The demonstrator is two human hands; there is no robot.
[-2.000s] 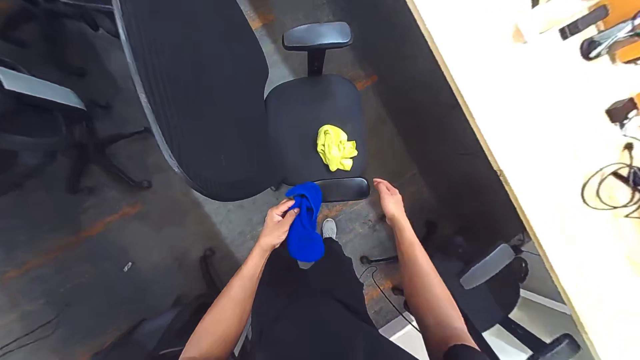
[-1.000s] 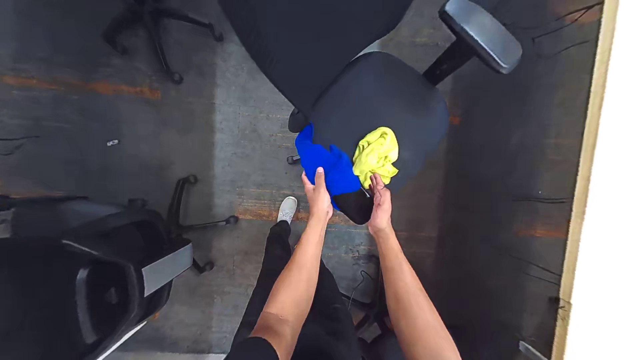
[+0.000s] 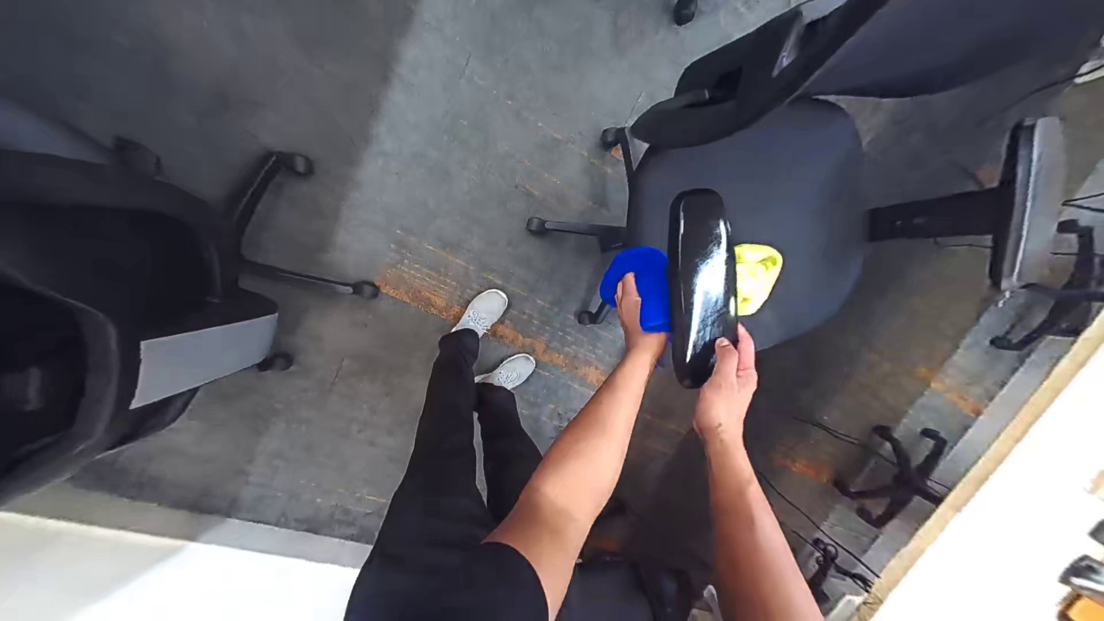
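Observation:
A glossy black armrest pad (image 3: 703, 285) of the office chair lies between my hands. My left hand (image 3: 636, 319) holds a blue cloth (image 3: 642, 280) at the left side of the armrest. My right hand (image 3: 729, 375) grips the near end of that armrest, thumb on top. Partly hidden behind the armrest, a yellow cloth (image 3: 757, 278) rests on the dark chair seat (image 3: 802, 190). The far armrest (image 3: 1026, 203) stands out at the seat's right side.
Another black office chair (image 3: 95, 302) is at the left, its wheeled legs reaching toward my shoes (image 3: 496, 332). A light-topped table's edge (image 3: 1000, 457) runs along the lower right. Cables (image 3: 811, 526) lie on the floor near a chair base (image 3: 901, 474).
My right hand has come onto the armrest, where it was beside the yellow cloth one second ago. The chair appears turned relative to me. The view has shifted.

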